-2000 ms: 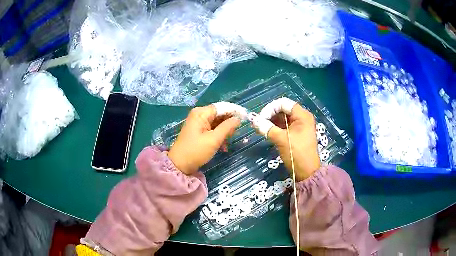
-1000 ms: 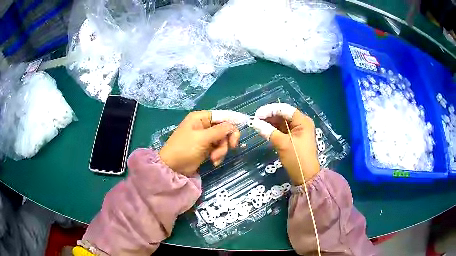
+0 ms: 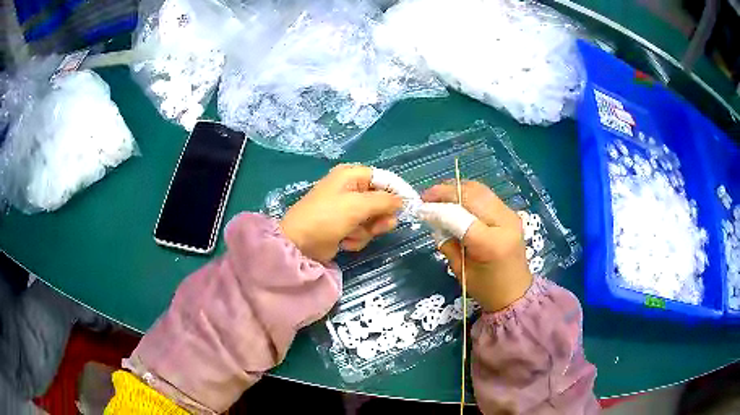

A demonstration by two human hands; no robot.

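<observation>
My left hand [image 3: 345,209] and my right hand [image 3: 487,243] meet fingertip to fingertip over the clear tray [image 3: 507,154]. Both have white coverings on some fingers. A small whitish piece [image 3: 410,207] is pinched between the fingertips, mostly hidden; which hand bears it is hard to tell. A thin pale stick [image 3: 463,324] stays in my right hand, its top end above the fingers and its long end running down past the sleeve. Small white plates with holes [image 3: 377,328] lie loose in the tray's lower part, and several more [image 3: 533,235] lie at its right side.
A smartphone [image 3: 201,186] lies left of the tray. Clear bags of white or translucent parts stand at the far left [image 3: 73,142], upper left [image 3: 180,61], middle [image 3: 304,89] and upper right [image 3: 495,53]. A blue bin [image 3: 596,251] heaped with small pieces is at right.
The view has shifted slightly, moving the bench items rightward. My right hand has turned, its covered finger now lies across the left fingertips, and the stick stands more upright.
</observation>
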